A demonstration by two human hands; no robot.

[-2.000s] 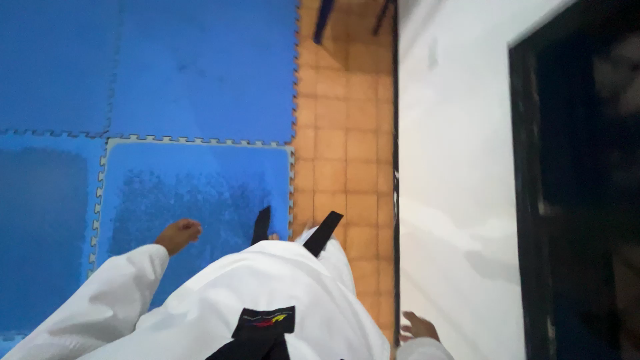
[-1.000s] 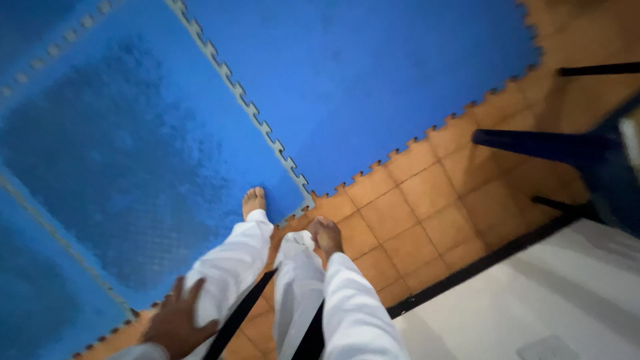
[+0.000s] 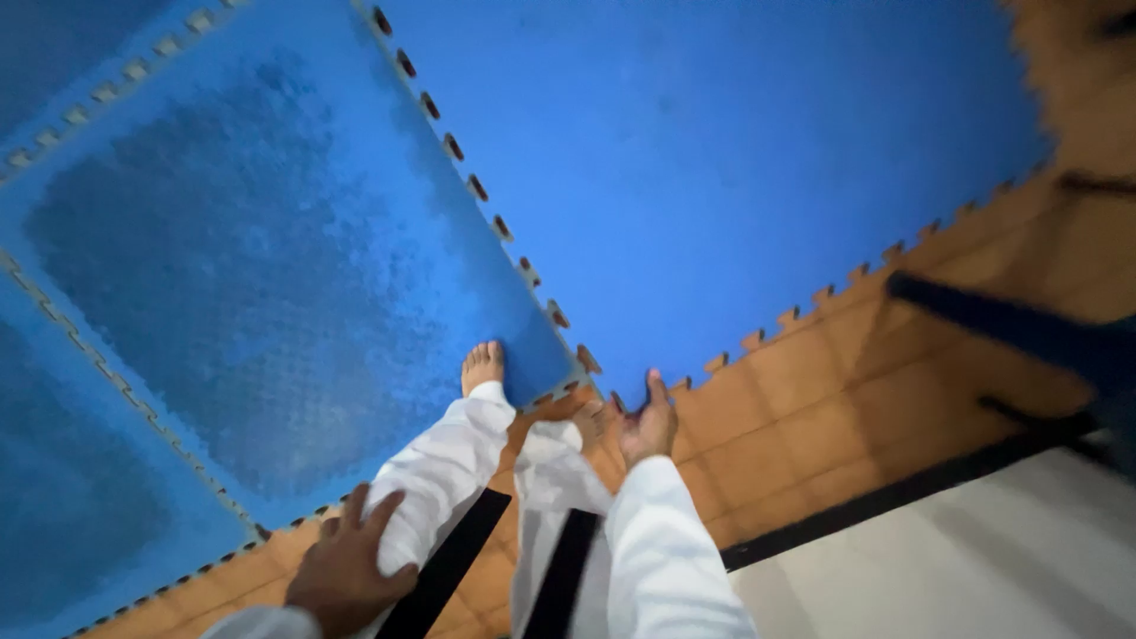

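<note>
My right hand (image 3: pixel 648 424) is at the near corner of the right-hand blue foam mat (image 3: pixel 710 177), thumb over its toothed edge; its fingers are partly hidden and appear to grip the corner. Dark gaps show along the seam with the left-hand blue foam mat (image 3: pixel 266 266), which has a dark, worn-looking patch. My left hand (image 3: pixel 351 559) rests with spread fingers on the left knee of my white trousers (image 3: pixel 444 461). My left bare foot (image 3: pixel 483 366) stands on the left mat; the other foot (image 3: pixel 589 422) is beside the corner, partly behind the trouser leg.
Two black belt ends (image 3: pixel 561 577) hang between my legs. Orange floor tiles (image 3: pixel 799 417) border the mats. Dark blue furniture legs (image 3: pixel 985 315) stand at the right, blurred. A black baseboard (image 3: pixel 905 501) runs along a white wall (image 3: pixel 958 559) at the lower right.
Since a second ago, gaps have appeared along the seam between the two mats. The view has turned strongly from the earliest frame, where both hands were apart from the mats' corner.
</note>
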